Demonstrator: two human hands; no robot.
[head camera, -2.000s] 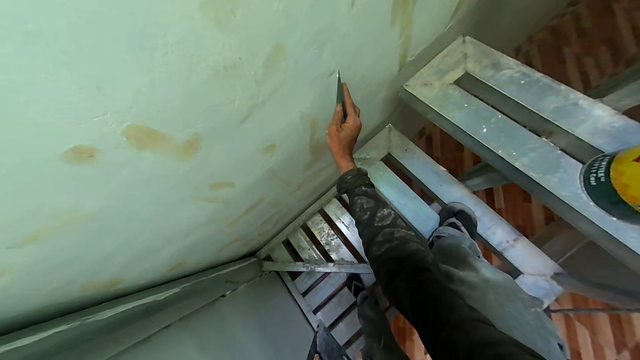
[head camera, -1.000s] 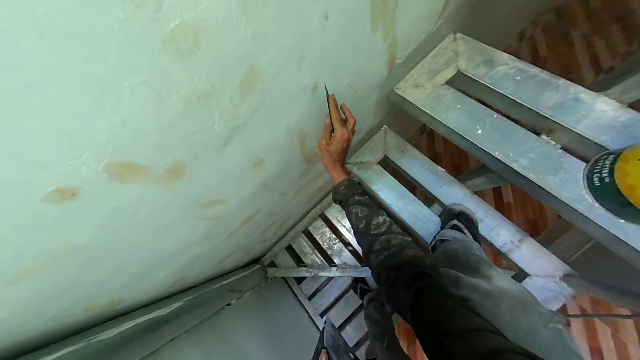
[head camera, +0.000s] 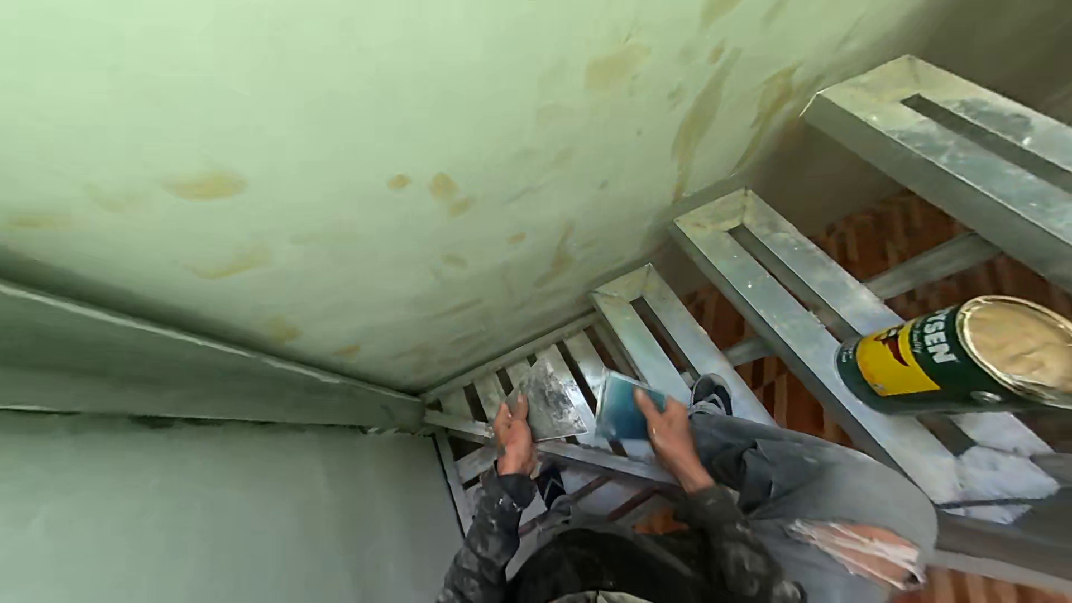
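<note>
My left hand (head camera: 514, 437) grips the edge of a flat, thin plate (head camera: 551, 400) with a smeared grey surface. Beside it, to the right, my right hand (head camera: 667, 427) is closed on a flat bluish blade (head camera: 621, 407), thumb on top. The two tools are held close side by side, low over the metal stair steps. Above them rises a pale green wall (head camera: 335, 126) with tan filler patches (head camera: 205, 184). An opened can of tan paste (head camera: 1017, 343), dark green with a yellow label, stands on a step at the right.
Metal stair steps (head camera: 779, 285) with long slots run from lower middle to upper right along the wall. One shoe (head camera: 710, 394) rests on a step. A grey ledge (head camera: 209, 360) juts out at the left. Reddish patterned floor (head camera: 913, 243) shows through the gaps.
My right hand has come down from the wall to beside my left hand, which now shows with the plate. The view has shifted, and the whole can is now in sight.
</note>
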